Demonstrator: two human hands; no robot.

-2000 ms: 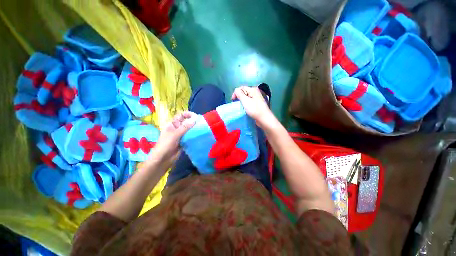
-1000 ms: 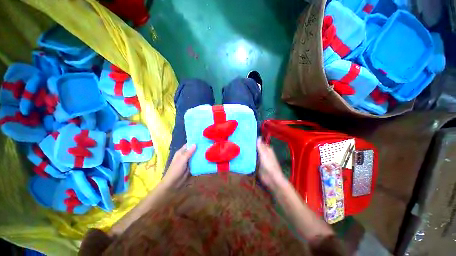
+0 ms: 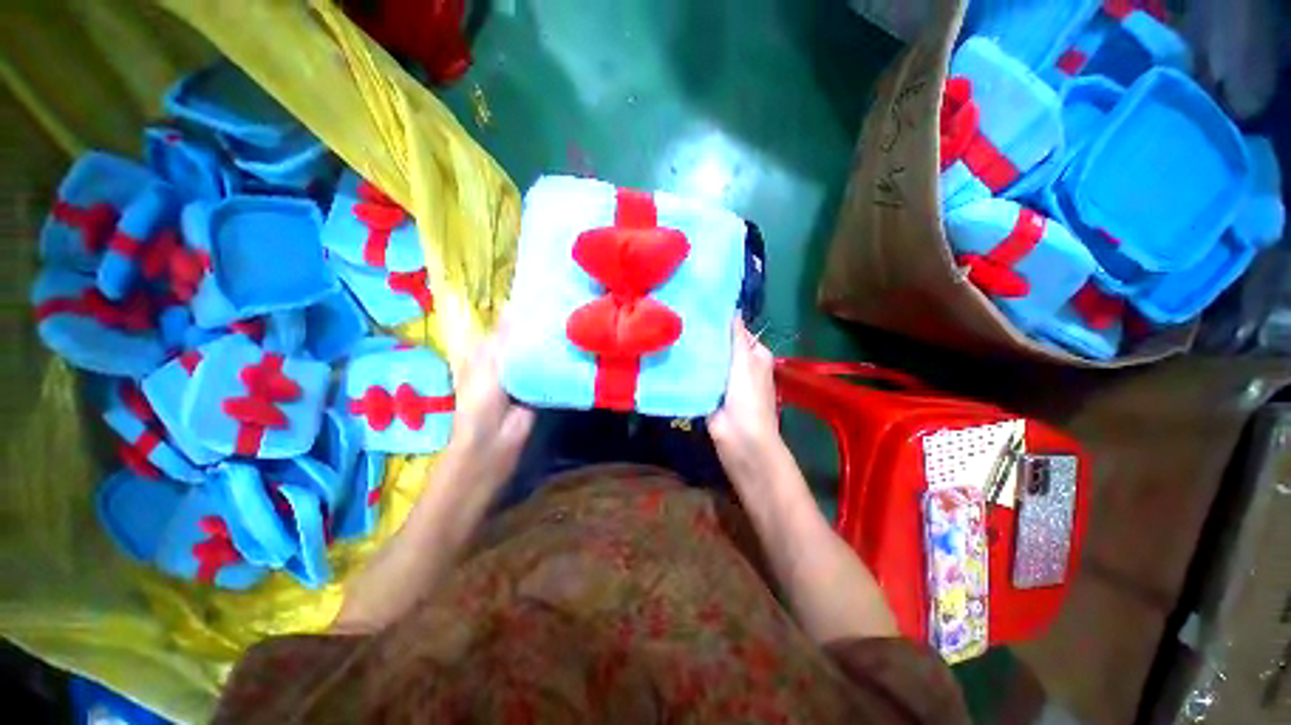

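A light blue plush gift-box piece (image 3: 545, 319) is held up over the lap, its outer face with the red bow (image 3: 626, 295) turned to the camera. A red ribbon band runs under the bow to both edges. My left hand (image 3: 489, 397) grips its lower left corner. My right hand (image 3: 746, 390) grips its lower right corner. The fingertips behind the piece are hidden. The piece covers most of my knees.
A yellow sack (image 3: 425, 184) full of such pieces lies at the left. A brown carton (image 3: 885, 213) heaped with pieces stands at the upper right. A red stool (image 3: 885, 418) at the right holds a grey phone (image 3: 1045, 521), a patterned case (image 3: 956, 574) and a dotted card (image 3: 966, 460).
The piece was tilted, then lay squarely over the lap; now it is raised closer to the camera and further forward. Both hands have moved up with it and still hold its sides.
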